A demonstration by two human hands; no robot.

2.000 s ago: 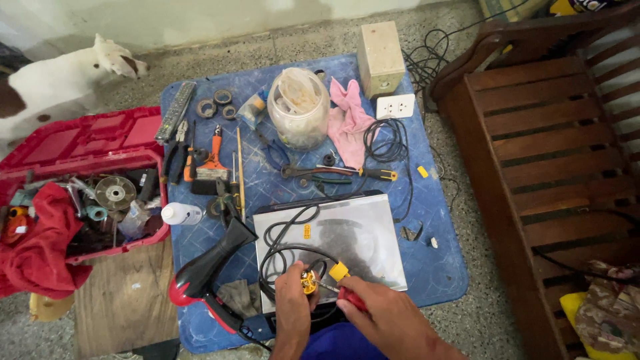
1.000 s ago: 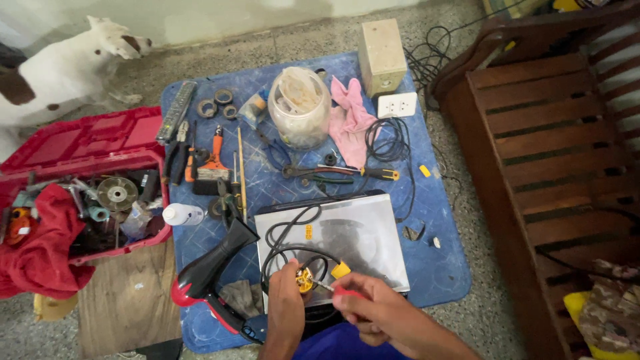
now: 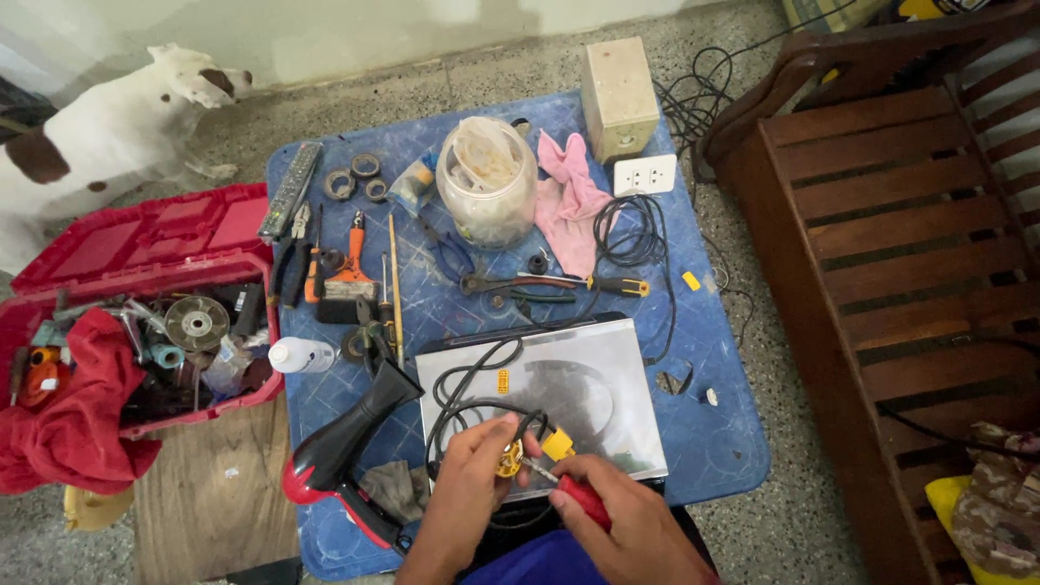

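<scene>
My left hand (image 3: 471,467) holds a round yellow plug body (image 3: 510,460) over the near edge of a silver metal panel (image 3: 601,382). My right hand (image 3: 613,508) grips a screwdriver by its red handle (image 3: 583,502), and the tip points at the plug body; exact contact is too small to tell. A black cable (image 3: 439,406) loops over the panel behind my left hand. Just beyond the fingers is a yellow block-shaped piece (image 3: 558,444). A small yellow plastic part (image 3: 503,381) lies on the panel. Left of my left hand rests a black and red hair dryer (image 3: 349,439).
The blue table (image 3: 715,422) also bears pliers (image 3: 451,256), a brush (image 3: 349,288), tape rolls (image 3: 339,184), a plastic jar (image 3: 487,195), a pink cloth (image 3: 569,211) and a white socket plate (image 3: 644,175). A red toolbox (image 3: 272,325) is left, a wooden bench (image 3: 910,244) right, a dog (image 3: 122,130) back left.
My right hand has shifted its grip on the screwdriver, whose metal shaft now shows beside the yellow plug body. The dog at the back left has moved to the right.
</scene>
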